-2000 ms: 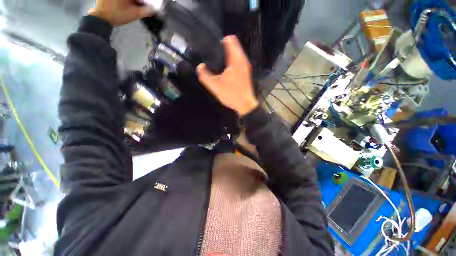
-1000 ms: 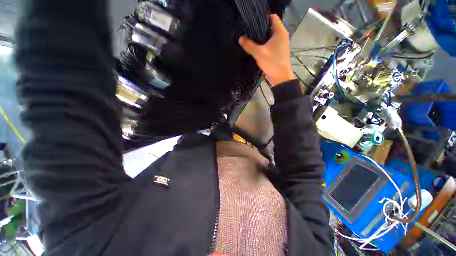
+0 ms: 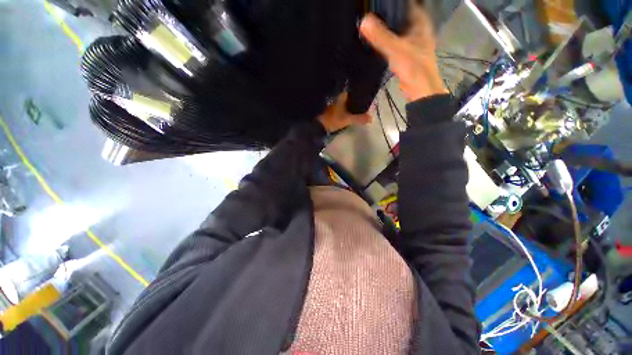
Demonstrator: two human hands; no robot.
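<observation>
A dark mass of black cable bundles (image 3: 270, 69) fills the upper middle, with silvery tape bands (image 3: 170, 45) around the rolls at its left end. My right hand (image 3: 409, 55) is at the top, right of centre, with thumb and fingers around a black bundle. My left hand (image 3: 344, 116) is lower, near my chest, bent around the lower end of a black bundle. Its fingers are partly hidden by the cables and the sleeve.
The pale machine table (image 3: 371, 142) with loose black cables lies right of the bundles. The metal machine head (image 3: 533, 114) stands at the right. The blue control box (image 3: 502, 277) with white wires is below it. Grey floor with a yellow line (image 3: 41, 182) is at the left.
My left hand has come from the upper left down to the bundle near my chest. My right hand has moved up and right with the bundle. The view has shifted, showing more floor.
</observation>
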